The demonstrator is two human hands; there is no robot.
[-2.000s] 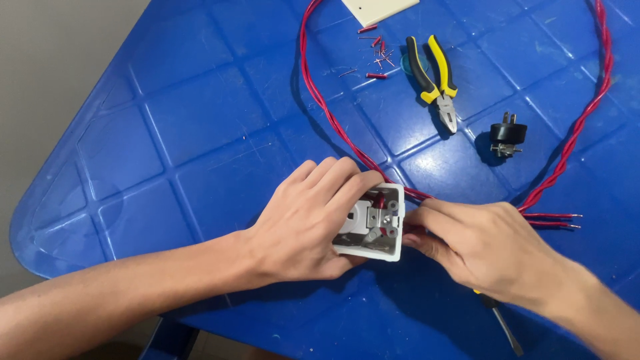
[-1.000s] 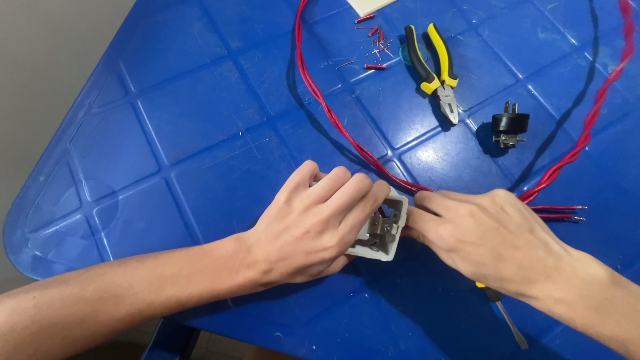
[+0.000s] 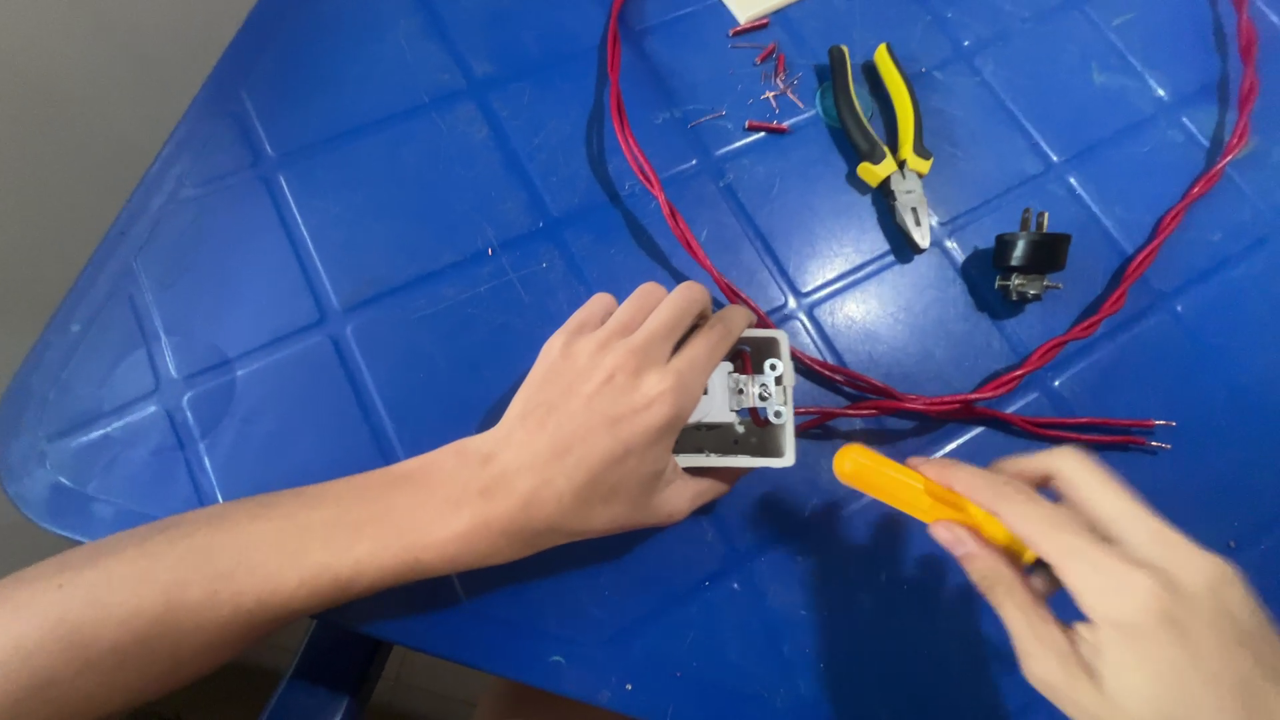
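My left hand grips a white plastic electrical box from its left side. Inside the box sits a white outlet with a metal mounting strap, partly under my fingers. Red twisted wires run from the box's right side, and two stripped ends lie to the right. My right hand holds a screwdriver by its yellow-orange handle, to the right of the box. The handle end points toward the box; the blade is hidden by the hand.
Combination pliers with yellow and black handles lie beyond the box. A black two-pin plug is at their right. Cut red insulation pieces and copper strands are scattered near a cream-coloured plate. The blue table has its edge at left and front.
My right hand has left the box's right side and taken up the screwdriver, which lay on the table near the front. My left hand stays on the box.
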